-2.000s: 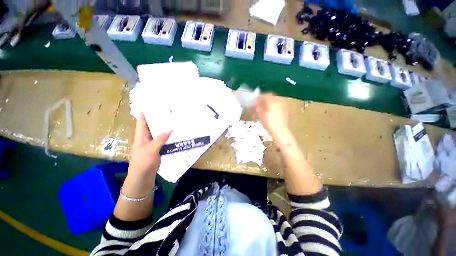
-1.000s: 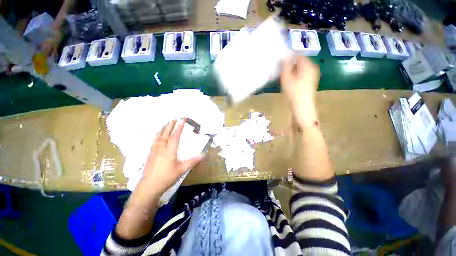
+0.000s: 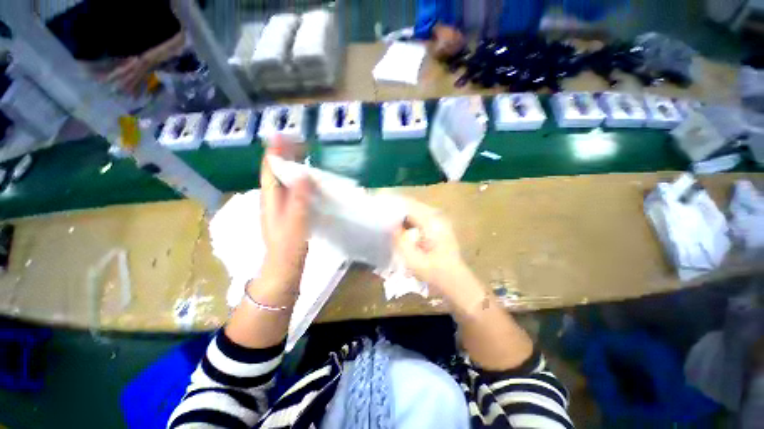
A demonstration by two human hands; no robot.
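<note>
My left hand [image 3: 286, 205] and my right hand [image 3: 427, 243] hold a blurred white folded card insert [image 3: 356, 214] between them above the bench. A spread pile of white leaflets [image 3: 237, 239] lies under and left of my left hand. A few small white slips [image 3: 405, 285] show below my right hand; the rest of their heap is hidden. A white folded card piece [image 3: 458, 138] lies tilted at the belt's near side, over part of the row of boxes.
Open white boxes [image 3: 339, 122] stand in a row on the green belt [image 3: 385, 167]. A pale metal post [image 3: 159, 155] is at left. A white insert stack [image 3: 689, 226] lies at right. Black parts [image 3: 528, 65] lie opposite, near a person's hand [image 3: 448, 38]. A bent white strip [image 3: 117, 281] lies left.
The white piece my right hand held over the belt a second ago is out of that hand; a similar piece lies on the belt. My hands have come together on another white piece.
</note>
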